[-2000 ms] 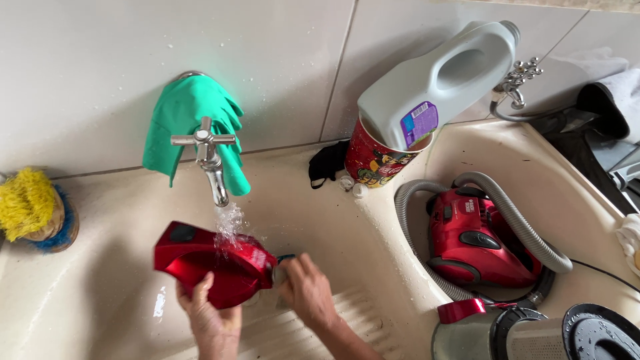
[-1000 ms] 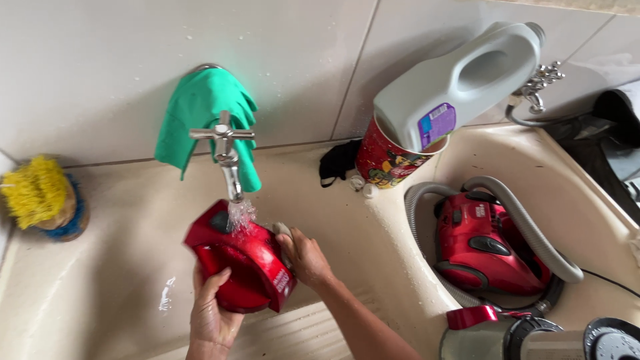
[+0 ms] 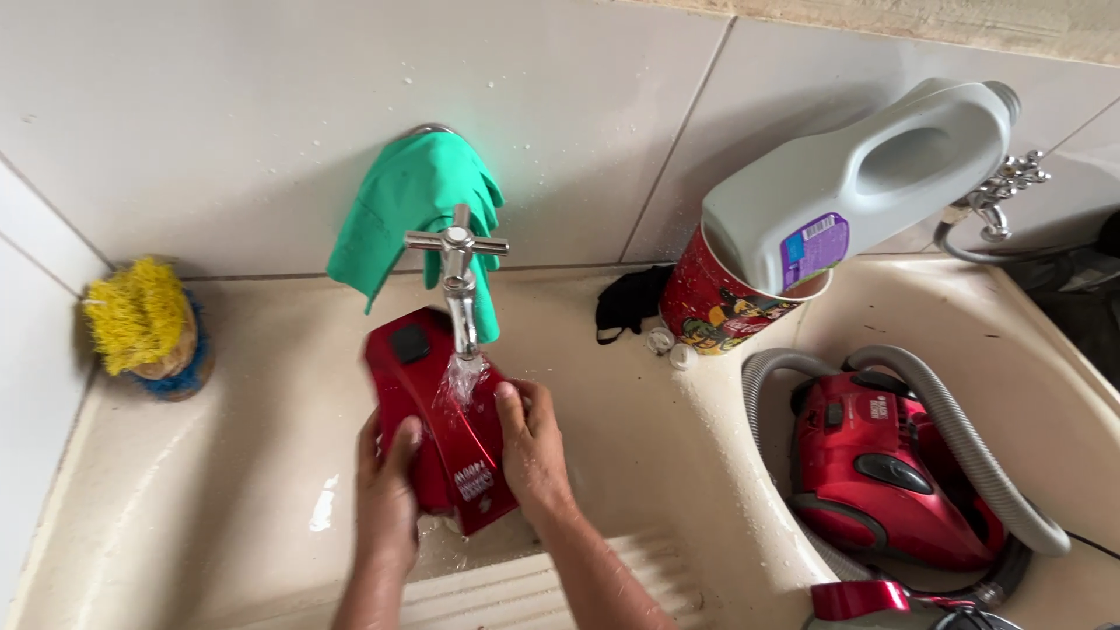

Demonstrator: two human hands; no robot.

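Note:
Under the running metal tap point(image 3: 461, 289), a glossy red plastic vacuum cleaner part point(image 3: 442, 429) with a small dark patch and printed lettering is held over the beige sink basin point(image 3: 262, 437). My left hand point(image 3: 389, 481) grips its left side, thumb on top. On its right side is my right hand point(image 3: 531, 437), thumb on the near face and fingers partly hidden. Water splashes onto the upper middle of the part. A green rubber glove point(image 3: 420, 201) drapes over the tap's pipe behind the handle.
A yellow and blue scrubbing brush point(image 3: 140, 324) stands at left. Right of the tap, a black cloth point(image 3: 630, 302) lies beside a red patterned tub point(image 3: 726, 306) holding a grey plastic jug point(image 3: 875, 175). A red canister vacuum cleaner point(image 3: 884, 472) with grey hose sits in the right basin.
The red part has been turned, so its lettered face now shows upward under the stream. My right hand has shifted along its side. Both hands stay around it.

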